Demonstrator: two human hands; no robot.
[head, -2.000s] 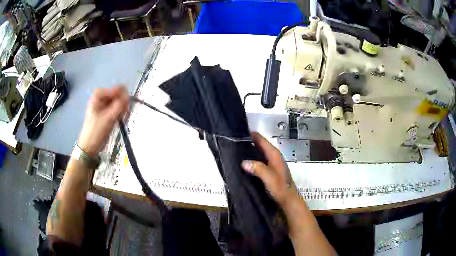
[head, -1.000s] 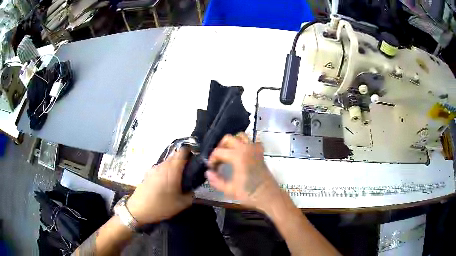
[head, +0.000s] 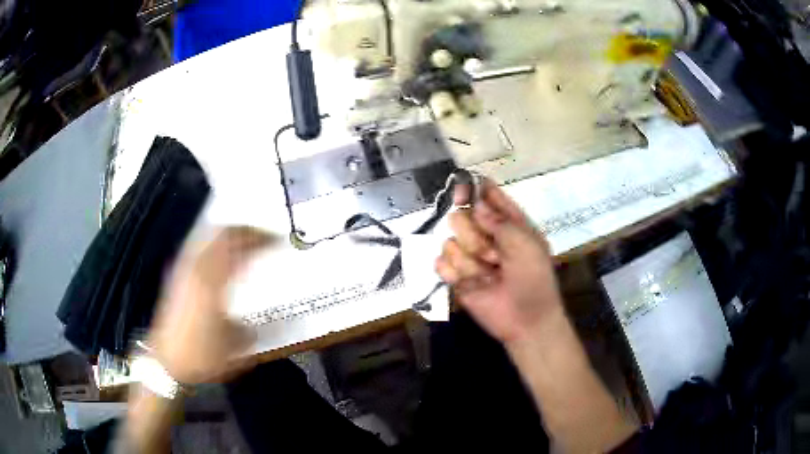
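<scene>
A thick stack of black cut pieces (head: pixel 133 248) lies on the left part of the white table, with no tie seen around it. My left hand (head: pixel 209 306) is blurred, beside the stack's right edge; whether it holds anything cannot be told. My right hand (head: pixel 493 257) pinches a dark and whitish bundle tie (head: pixel 435 213) in front of the needle plate. The tie hangs in loops to the left of the fingers. A small white piece (head: pixel 428 270), perhaps a paper tag, hangs by it.
The cream sewing machine (head: pixel 568 97) stands at the back right, its silver slide plates (head: pixel 333 173) set in the table. The black lamp (head: pixel 303 93) hangs left of the head. A blue bin (head: pixel 226 27) is behind the table. A pale-topped stand (head: pixel 671 310) is at lower right.
The black bundle has gone from between my hands to the table's left side. The tie is off it and in my right hand. The view has turned right.
</scene>
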